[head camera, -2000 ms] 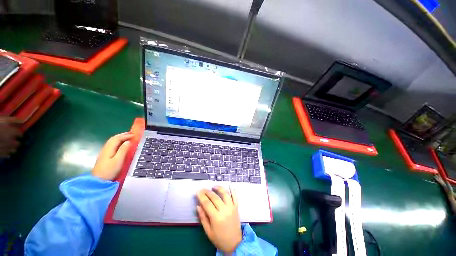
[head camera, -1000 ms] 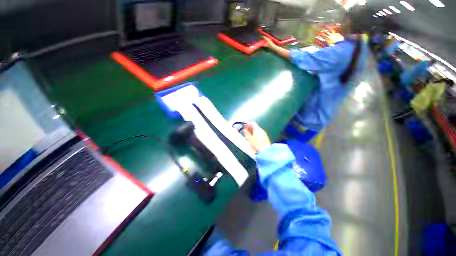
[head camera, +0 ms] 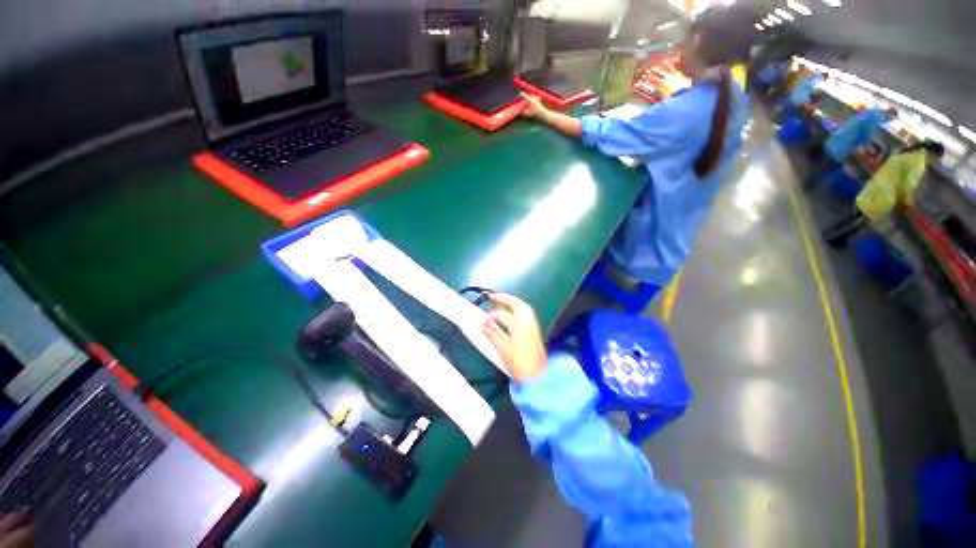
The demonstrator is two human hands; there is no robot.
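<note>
The silver laptop (head camera: 161, 496) lies on its red tray (head camera: 203, 450) at the lower left, cut off by the edge. My left hand (head camera: 15, 531) shows only as fingertips by its keys. My right hand (head camera: 516, 336) is at the outer white label strip (head camera: 428, 289), fingers bent against its edge beside a black cord; whether they pinch strip or cord is unclear. The strips come out of a blue bin (head camera: 287, 267). A black barcode scanner (head camera: 364, 350) lies beside them. A black adapter box (head camera: 377, 460) with a white-silver plug (head camera: 411, 432) lies near the bench edge.
A dark laptop on a red tray (head camera: 369, 174) stands behind the bin, with more red trays (head camera: 487, 115) farther along. A blue stool (head camera: 626, 359) stands beside the bench. A person in blue (head camera: 669, 161) works farther down. A yellow-lined aisle (head camera: 738, 353) runs at the right.
The view has swung right from the laptop to the strips and aisle. My right hand has left the touchpad and reached the strips; my left hand is now mostly out of view.
</note>
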